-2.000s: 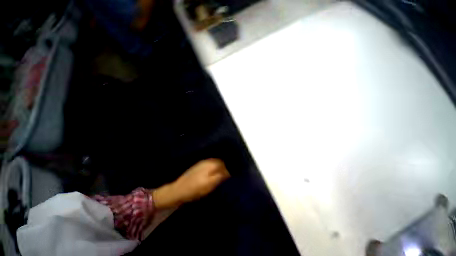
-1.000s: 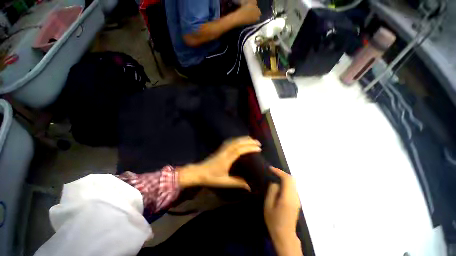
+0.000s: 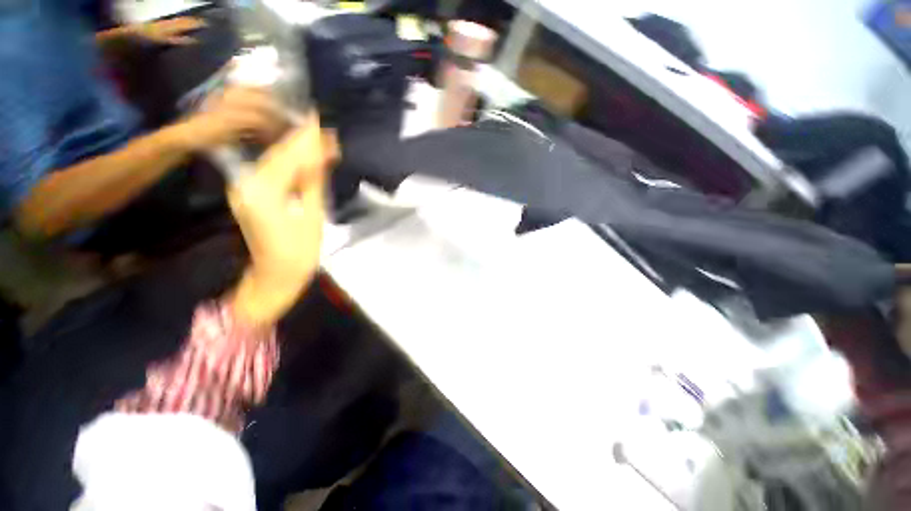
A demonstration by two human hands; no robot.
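A long dark cloth [image 3: 639, 215] with thin white lines near it stretches across the far side of the white table [image 3: 479, 319], from beside my left hand to the right edge. My left hand [image 3: 285, 210] is raised at the table's left end, blurred, beside the cloth's left end; its grip is unclear. My right hand [image 3: 904, 319] shows only as a blurred sliver at the right edge, by the cloth's right end, above a reddish sleeve. Its fingers are cut off.
Another person's hand [image 3: 240, 115] and blue sleeve are just beyond my left hand. A pinkish tumbler [image 3: 466, 75] and a black object [image 3: 360, 80] stand at the far end. Blurred machine parts [image 3: 689, 439] are at lower right. Dark garments [image 3: 849, 170] lie behind the table.
The view has swung right. My hands, earlier close together at dark cloth by the table edge, are now far apart. Long dark cloth now spans the table's far side.
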